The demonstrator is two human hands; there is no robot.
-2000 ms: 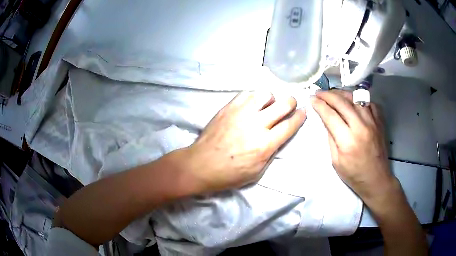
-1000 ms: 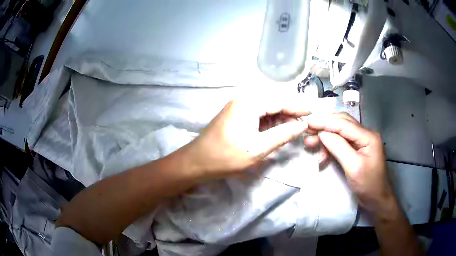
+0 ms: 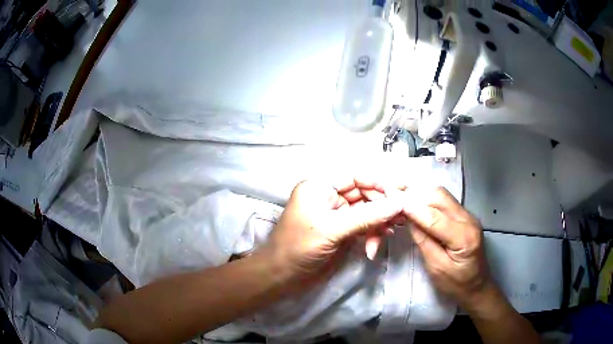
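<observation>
A large pale grey garment [image 3: 168,168] lies crumpled over the left and middle of the machine table and hangs past its front edge. My left hand [image 3: 329,222] and my right hand [image 3: 440,238] meet above the cloth, in front of the needle area. Their fingertips pinch together at one spot. Glare and the fingers hide what is between them, seemingly an edge of the garment. The presser foot [image 3: 395,139] stands behind my hands, apart from them.
The white sewing machine head [image 3: 517,87] fills the upper right, with a thread tension knob [image 3: 492,95]. A translucent oblong lamp cover [image 3: 363,74] hangs left of the needle. Loose grey cloth [image 3: 47,295] lies lower left, below table height. Dark items lie at the upper left.
Both hands have drawn back from the presser foot toward me and now pinch together above the cloth. The view has shifted, showing more of the machine head.
</observation>
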